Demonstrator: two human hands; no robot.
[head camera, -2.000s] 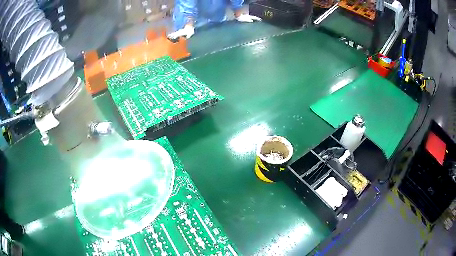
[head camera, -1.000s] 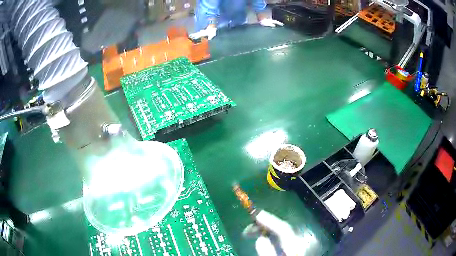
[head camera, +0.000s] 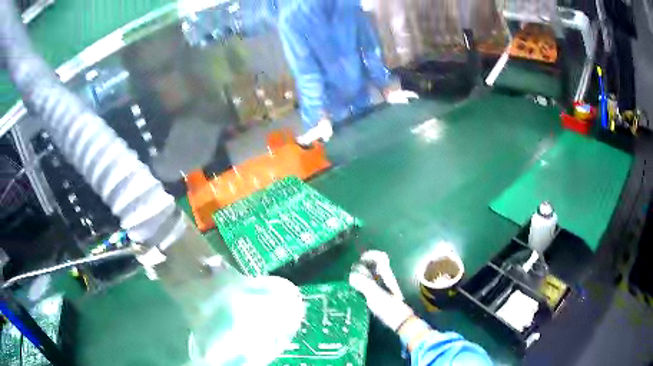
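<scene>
My right hand (head camera: 379, 286), in a white glove with a blue sleeve, is over the bench between the boards and the tub. Its fingers are curled near something small and dark; blur hides whether it is held. The near green circuit board (head camera: 336, 322) lies at the bottom, partly hidden by the clear hood (head camera: 250, 322) and its glare. A second green circuit board (head camera: 286, 221) lies farther back. My left hand is not in view.
A pale-rimmed tub (head camera: 441, 273) stands right of my hand, beside a black divided tray (head camera: 494, 293) with a white bottle (head camera: 543, 227). An orange carrier (head camera: 250, 177) is behind the far board. A ribbed duct (head camera: 107, 164) is left. A person in blue (head camera: 329, 64) stands opposite.
The view has tilted up, so things sit lower in it. My right hand came into view holding a soldering iron, then moved up towards the far board. The iron is no longer clearly visible.
</scene>
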